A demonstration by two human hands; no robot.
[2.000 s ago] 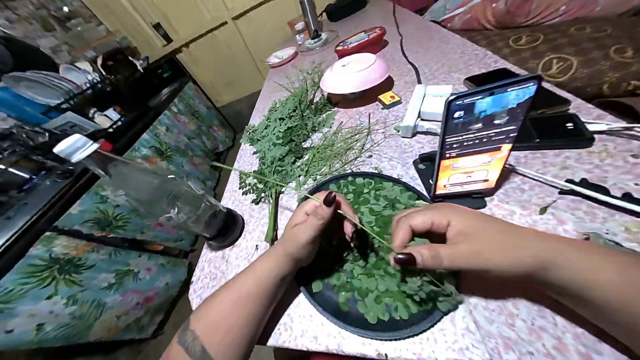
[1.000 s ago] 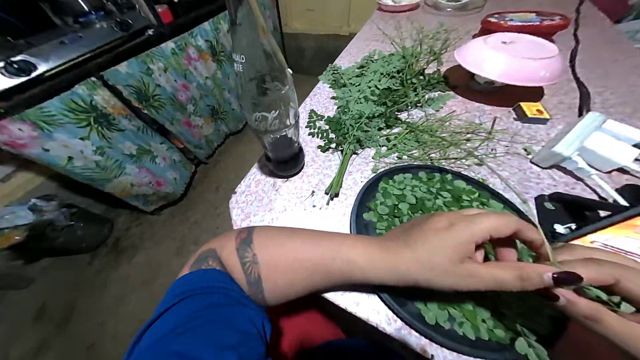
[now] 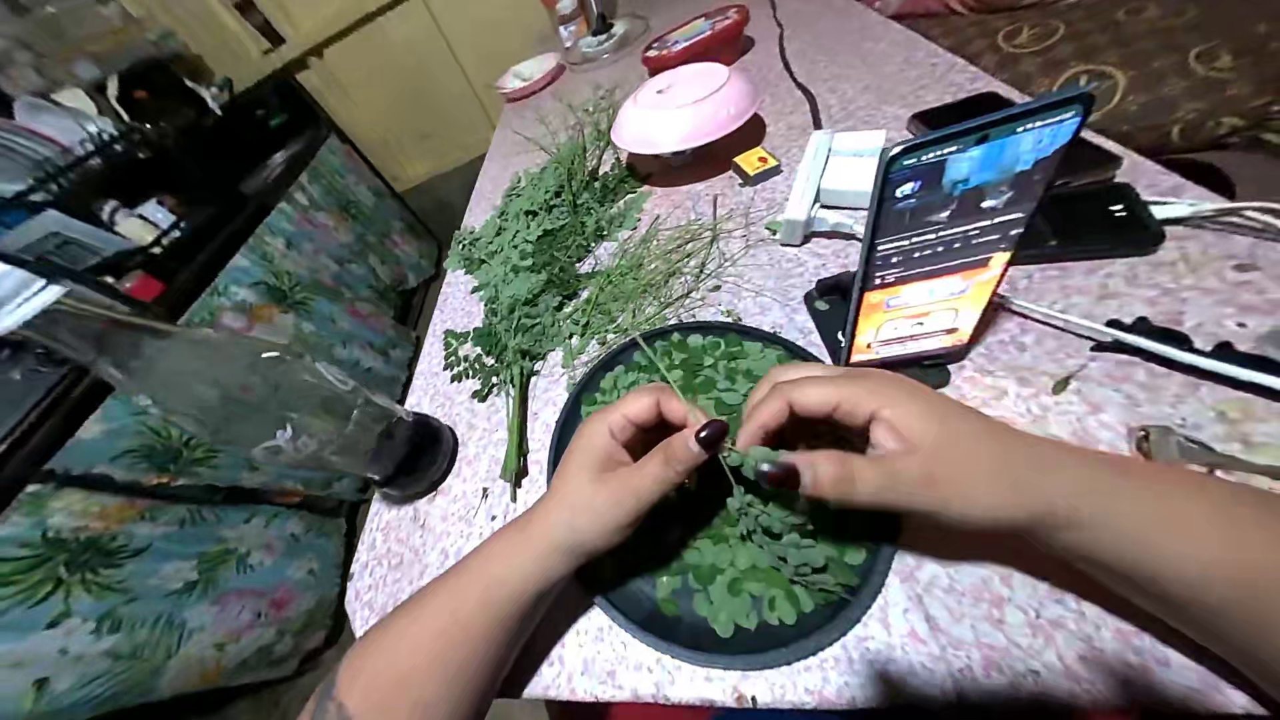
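Note:
Over a round dark tray (image 3: 725, 652) of loose green leaves (image 3: 740, 590), my left hand (image 3: 640, 460) pinches a thin green stem (image 3: 665, 368) between thumb and forefinger. My right hand (image 3: 860, 440) is close beside it, thumb and fingers closed on a leafy part of the same sprig. Behind the tray lie a bunch of leafy stems (image 3: 545, 240) and, against it, a heap of thin, mostly bare stalks (image 3: 665, 275).
A tall glass bottle (image 3: 250, 390) stands at the table's left edge. A lit phone (image 3: 960, 230) leans on a stand right behind my right hand. Farther back are a pink bowl (image 3: 685, 108), a yellow matchbox (image 3: 756, 164), a white device (image 3: 835, 180) and cables (image 3: 1140, 342).
The view has swung away and back. Two seconds ago a long stem reached from my hands past the tray's left rim; now the stem between them extends only a little way.

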